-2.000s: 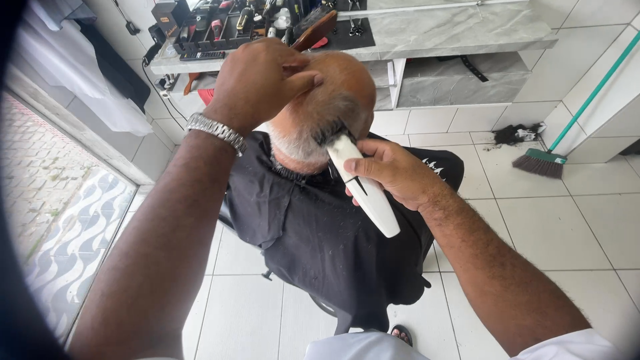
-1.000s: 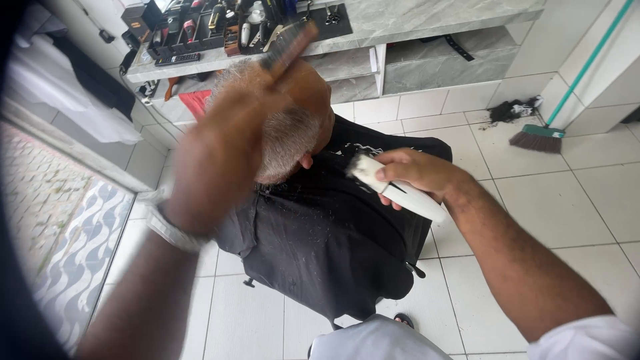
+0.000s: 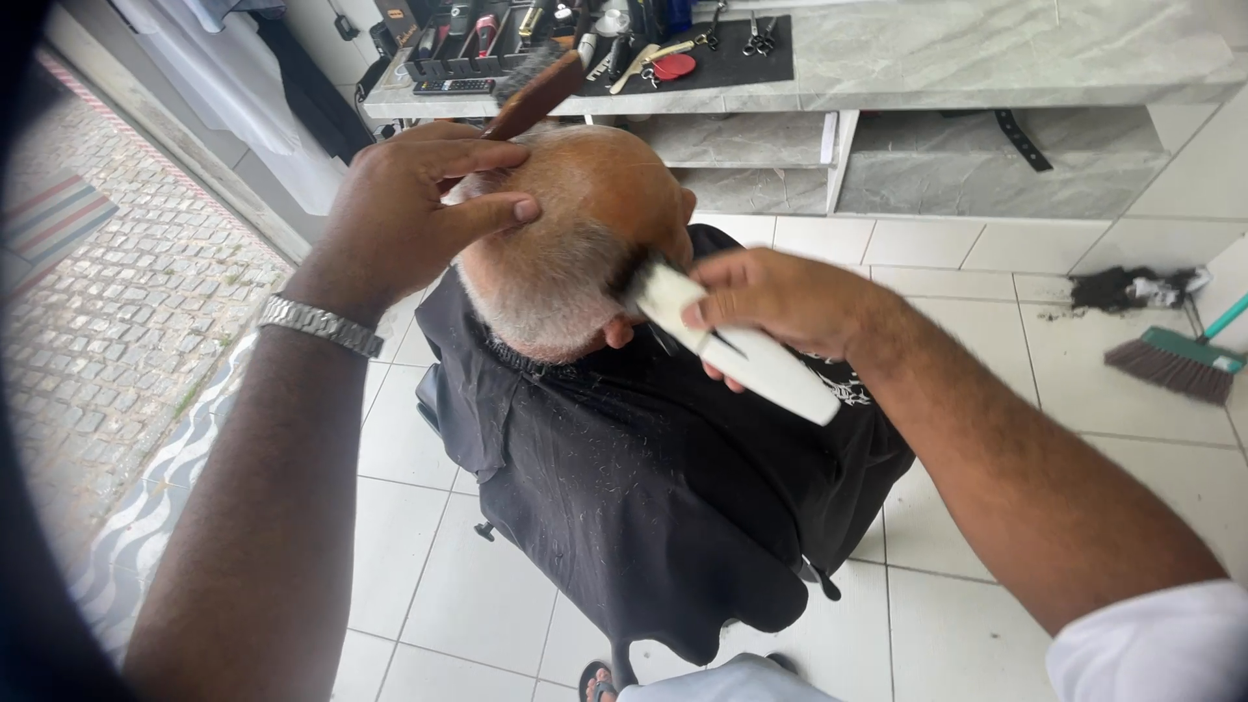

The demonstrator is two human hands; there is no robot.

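A seated person's head (image 3: 561,258), with short grey hair, is in the upper middle of the view. The black barber cape (image 3: 624,468) covers the person's body, with loose hair clippings on it. My left hand (image 3: 434,195) holds a wooden-handled brush (image 3: 538,96), bristles up, while its thumb and fingers rest on the head. My right hand (image 3: 770,302) grips a white hair clipper (image 3: 751,366). The clipper's dark guard end is against the hair on the side of the head, just above the ear (image 3: 617,331). The blade itself is hidden.
Behind the head runs a marble counter (image 3: 936,68) with a tool tray (image 3: 487,49), scissors (image 3: 759,39), a red round item (image 3: 675,66) and a remote control (image 3: 453,87). Open shelves are below. A broom (image 3: 1175,361) and a pile of cut hair (image 3: 1131,290) are at the right. White clothes hang at the left.
One second ago the clipper was away from the head, over the cape; now it is against the hair. My left hand, blurred above the head then, now rests on it with the brush.
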